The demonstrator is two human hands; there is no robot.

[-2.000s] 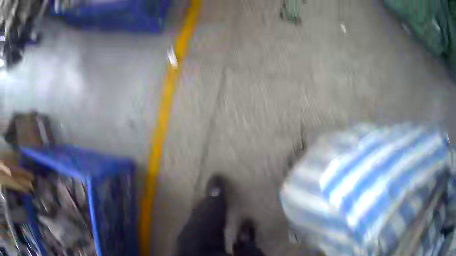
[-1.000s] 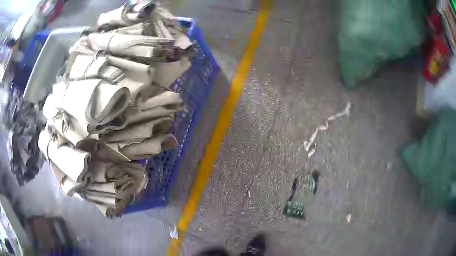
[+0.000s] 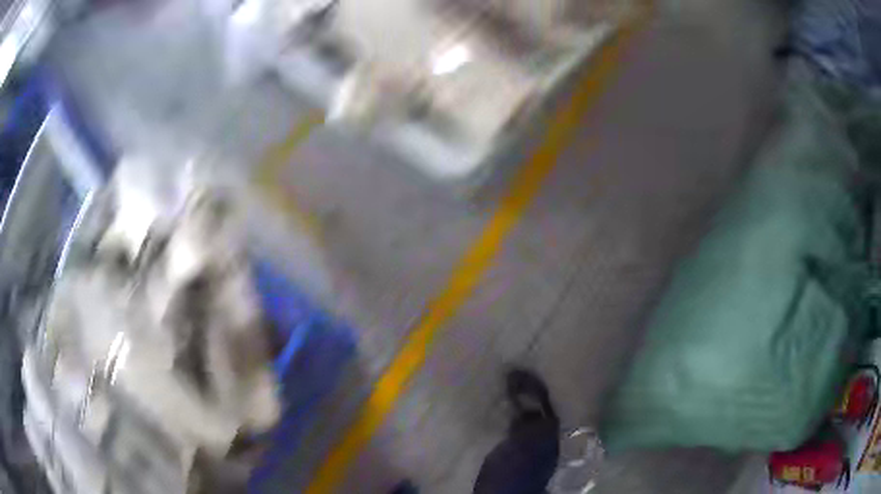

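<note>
Neither of my hands is in the picture. A blurred pile of pale cut bundles [image 3: 145,338] lies nearest on the left, heaped above a blue plastic crate [image 3: 314,338]. Ties and tags on the bundles cannot be made out. Another pale, blurred heap [image 3: 454,58] is at the top, in a light-coloured container [image 3: 440,162] whose pale rim shows.
A yellow line [image 3: 483,241] runs diagonally across the grey floor [image 3: 599,222]. A large green cloth sack [image 3: 744,318] lies on the right, with a red item [image 3: 809,465] beside its lower end. My shoe [image 3: 527,389] shows at the bottom. Another blue edge [image 3: 72,130] is at upper left.
The view has moved forward along the yellow line. The bundle-filled blue crate has shifted down and left, the green sack has come closer, and the pale heap at the top has come into view.
</note>
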